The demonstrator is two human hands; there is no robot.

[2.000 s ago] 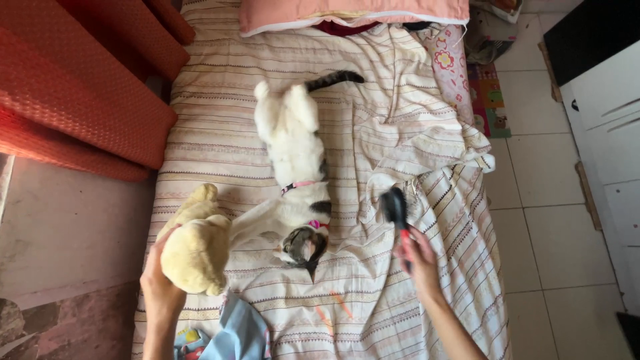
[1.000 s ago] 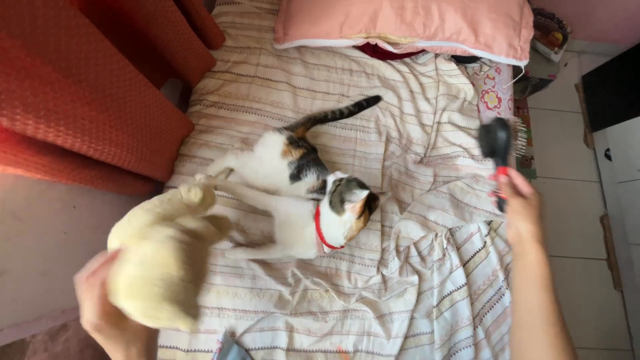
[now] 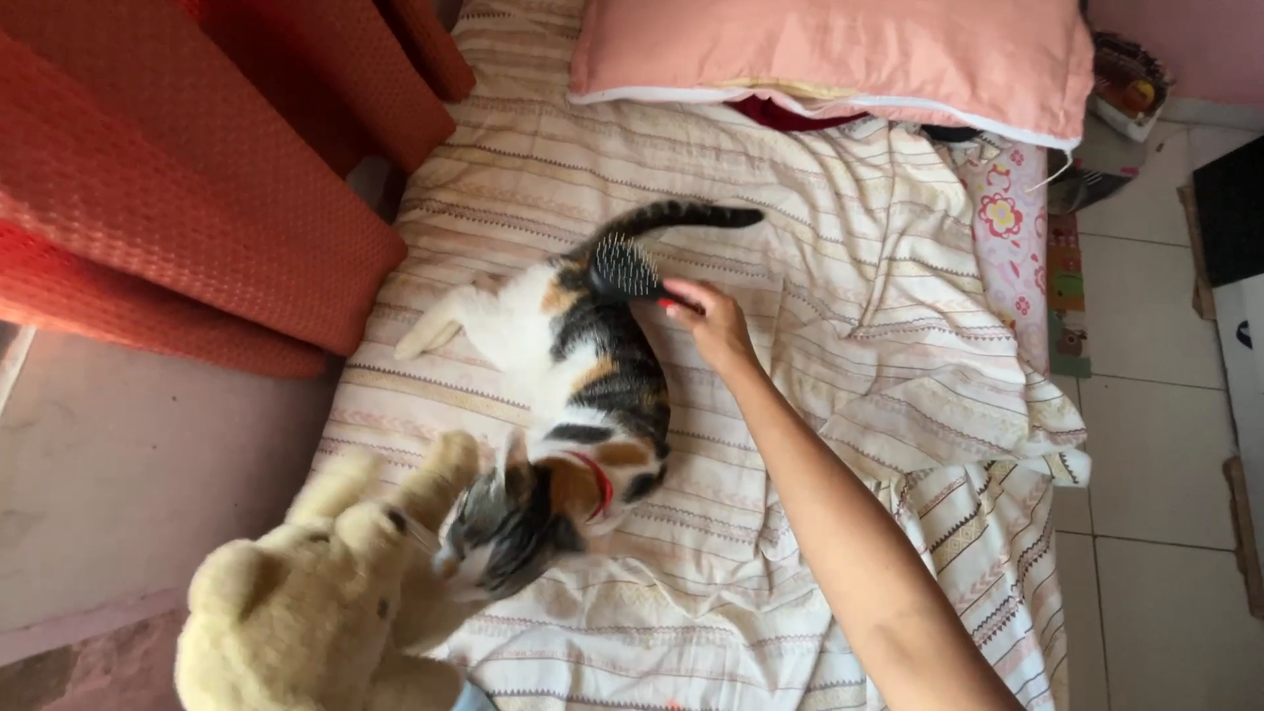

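A calico cat (image 3: 612, 375) with a red collar lies on its side on the striped bedsheet, its head toward the near left and its tail toward the pillow. My right hand (image 3: 709, 321) grips the red and black handle of a pet brush (image 3: 625, 269), whose wire bristles face up over the cat's rump. A cream plush bear (image 3: 296, 612) is at the lower left, with the cat's face against it. My left hand is out of sight; in the earlier frames it holds this toy.
A pink pillow (image 3: 839, 59) lies at the bed's far end. Orange-red curtains (image 3: 197, 188) hang along the left side. On the right, beyond the floral mattress edge (image 3: 1002, 227), are floor tiles (image 3: 1136, 326) and a small container (image 3: 1131, 99).
My right hand has brought the brush from the right side over to the cat's rump. The cat has turned its head toward the plush bear. My left hand has gone out of sight.
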